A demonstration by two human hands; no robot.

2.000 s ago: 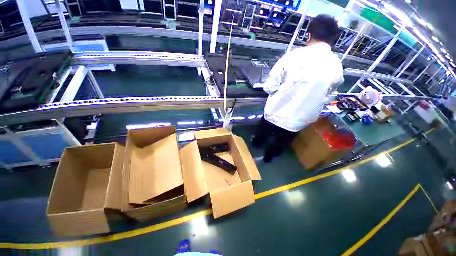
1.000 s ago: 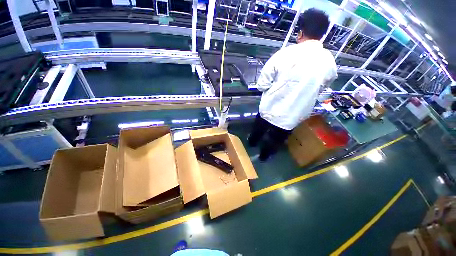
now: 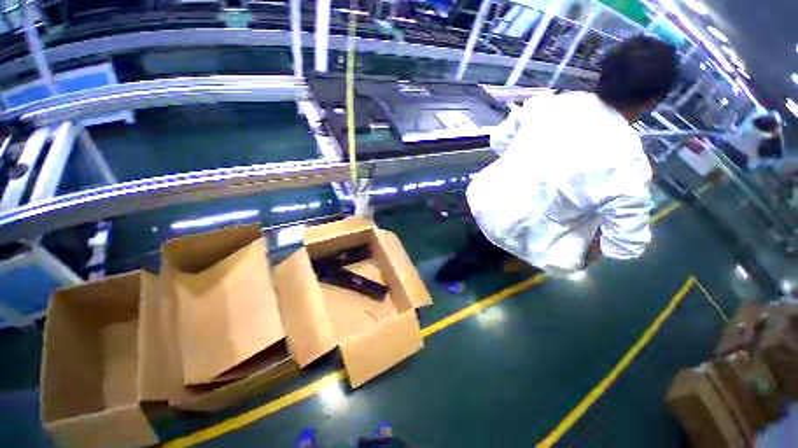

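Observation:
Neither of my hands is in the picture. Nearest in front of me, an open cardboard carton stands on the floor with black strips lying inside it. Two more open cartons stand to its left, a middle one with folded cardboard in it and a left one that shows a bare inside. A TV back panel lies on a black carrier on the conveyor behind them. Small blue shoe tips show at the bottom edge.
A person in a white jacket stands right of the cartons, beside the conveyor rail. A yellow cord hangs over the rail. More cartons are at the lower right. Yellow lines cross the green floor. Another person is far right.
The view has shifted and the cartons sit further left. The person in white has turned and leaned right, now covering the side table and red-lined carton. More of the TV panel shows.

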